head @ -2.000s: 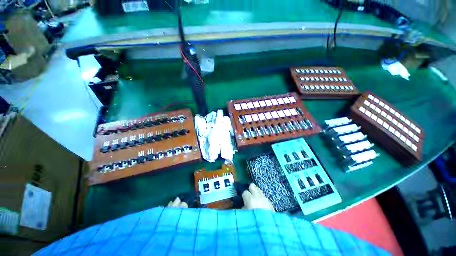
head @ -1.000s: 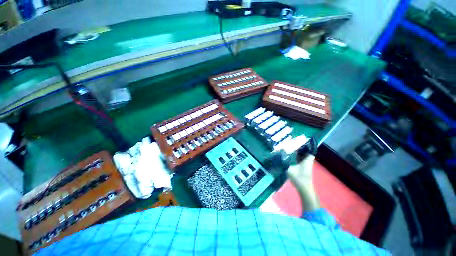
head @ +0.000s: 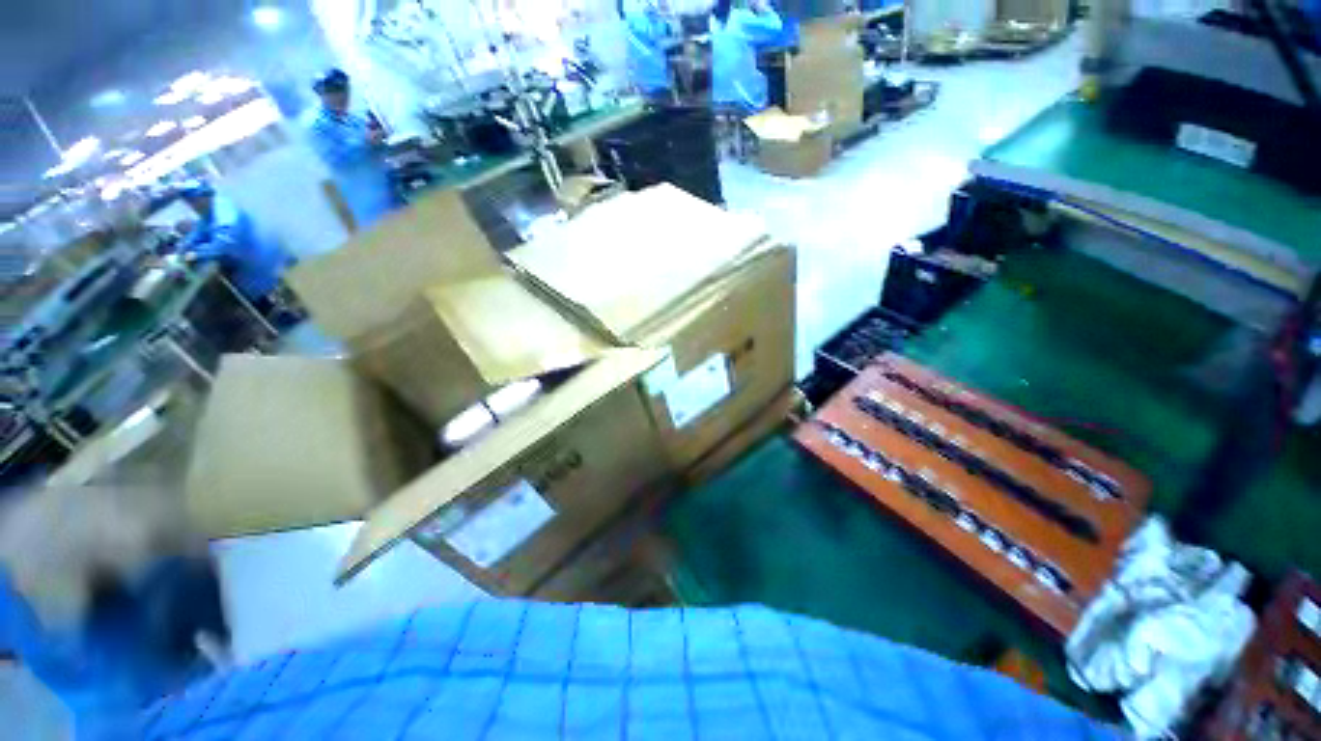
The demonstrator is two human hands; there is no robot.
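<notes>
Open brown cartons with white labels [head: 580, 456] stand left of centre, flaps spread; white round items show inside one. The orange-brown transistor tray [head: 963, 485] with three rows of black parts lies on the green mat at right. A crumpled white pile of gloves or cloth [head: 1163, 623] lies at its lower right end. A blurred blue sleeve with a brownish and dark shape is at the lower left edge; I cannot tell whether it is my left arm and hand or another person's. My right hand is not in view.
A second parts tray [head: 1282, 680] is cut off at the lower right. Black bins [head: 927, 275] stand behind the transistor tray. The raised green shelf [head: 1217, 181] is at upper right. People in blue and more cartons [head: 790, 145] are in the background.
The view has swung far left, from the bench and red-lined bin to the cartons and factory floor. My right hand, earlier near the finned heatsinks, has left the picture.
</notes>
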